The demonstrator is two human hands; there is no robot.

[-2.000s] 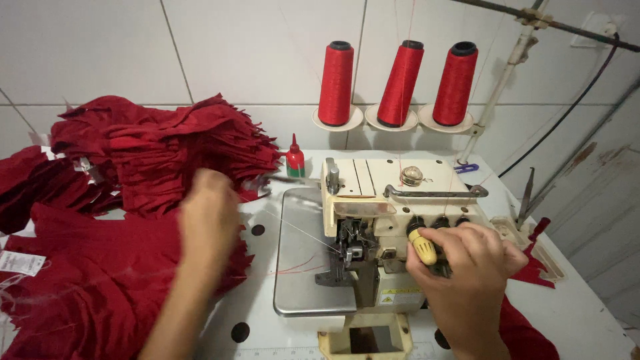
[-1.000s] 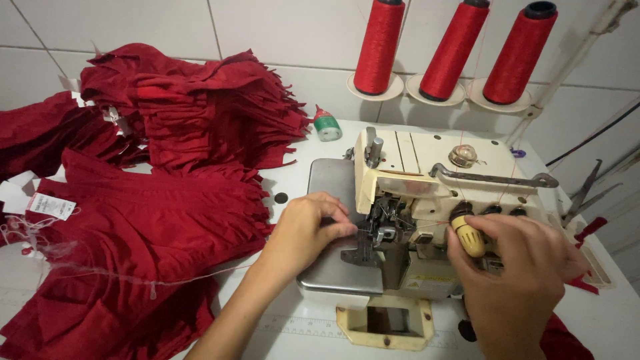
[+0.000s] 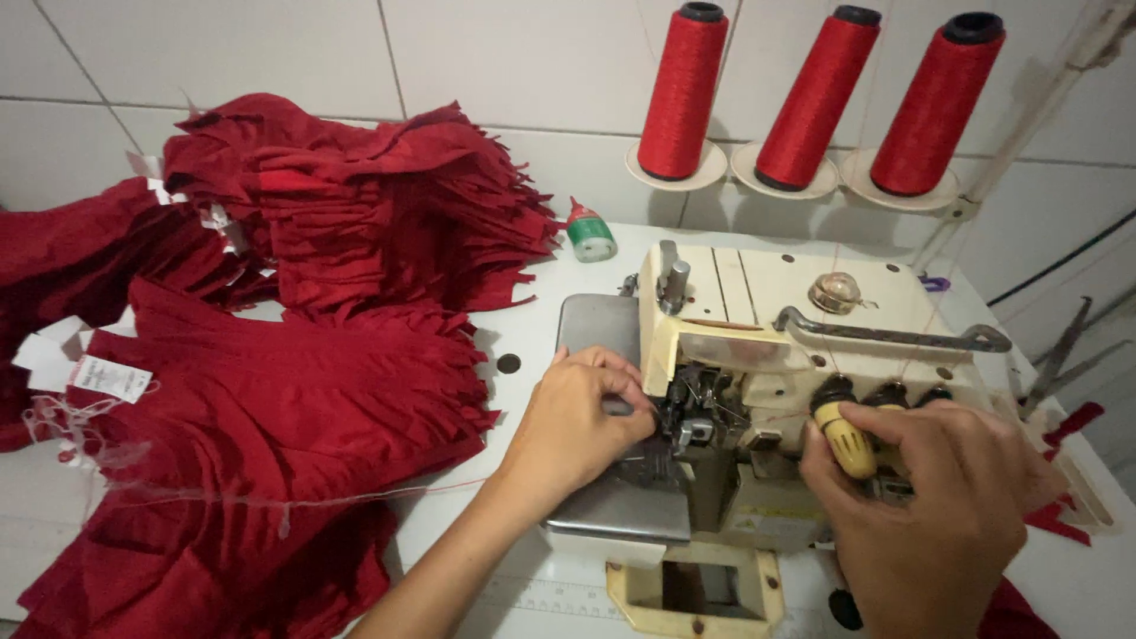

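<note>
A cream overlock sewing machine (image 3: 754, 302) stands on the white table, its front open on the metal needle and looper parts (image 3: 701, 408). My left hand (image 3: 586, 417) is beside the needle area, above the grey metal work plate (image 3: 603, 515), thumb and forefinger pinched together; whether a thread is between them cannot be made out. My right hand (image 3: 932, 488) has thumb and fingers on the yellow tension knob (image 3: 848, 444) at the machine's front. Further dark-based knobs are partly hidden behind its fingers. A thin red thread runs across towards my left forearm.
Stacks of red fabric pieces (image 3: 355, 204) with white labels (image 3: 111, 377) lie at the left. A small green and red bottle (image 3: 590, 232) leans behind the machine. Three cones of red thread (image 3: 683, 93) stand on holders at the back. Red scraps lie at the right edge.
My left hand has come from over the table left of the machine to its needle area. My right hand stays at the yellow knob. The view has shifted closer.
</note>
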